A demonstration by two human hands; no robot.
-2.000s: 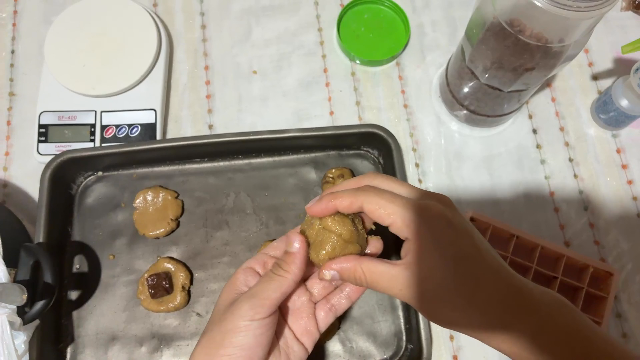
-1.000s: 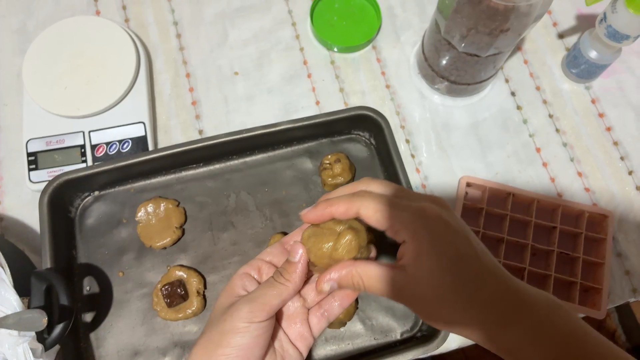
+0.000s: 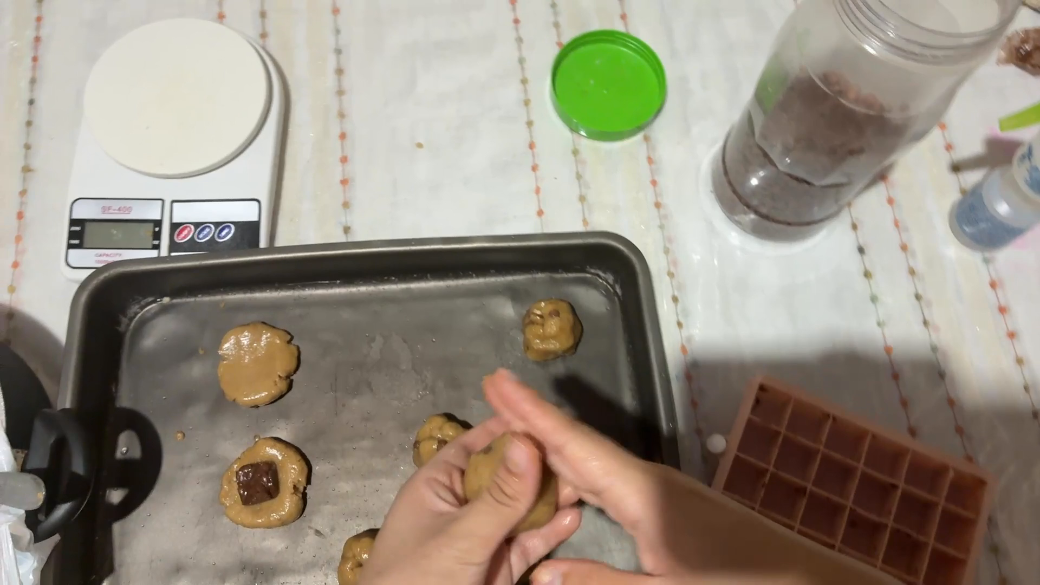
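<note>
My left hand (image 3: 471,512) cups a ball of brown cookie dough (image 3: 528,496) over the lower right part of a dark metal baking pan (image 3: 366,260). My right hand (image 3: 585,471) lies against the ball's right side, its fingers stretched out. In the pan rest a flattened dough disc (image 3: 257,363), a second disc (image 3: 280,508) with a chocolate square (image 3: 257,483) on it, and a dough ball (image 3: 552,329) near the upper right corner. Two more dough pieces are partly hidden beside my left hand.
Behind the pan are a white kitchen scale (image 3: 175,97) and a green lid (image 3: 608,85). A clear jar of brown powder (image 3: 796,154) stands at the upper right, a small bottle (image 3: 987,211) beyond it. A pink ice-cube tray (image 3: 853,479) lies right of the pan; a black handle (image 3: 61,475) juts over its left rim.
My right hand has moved from gripping the dough with curled fingers to lying flatter along its side. The dough has sunk lower between both hands, and the upper right dough ball is fully uncovered.
</note>
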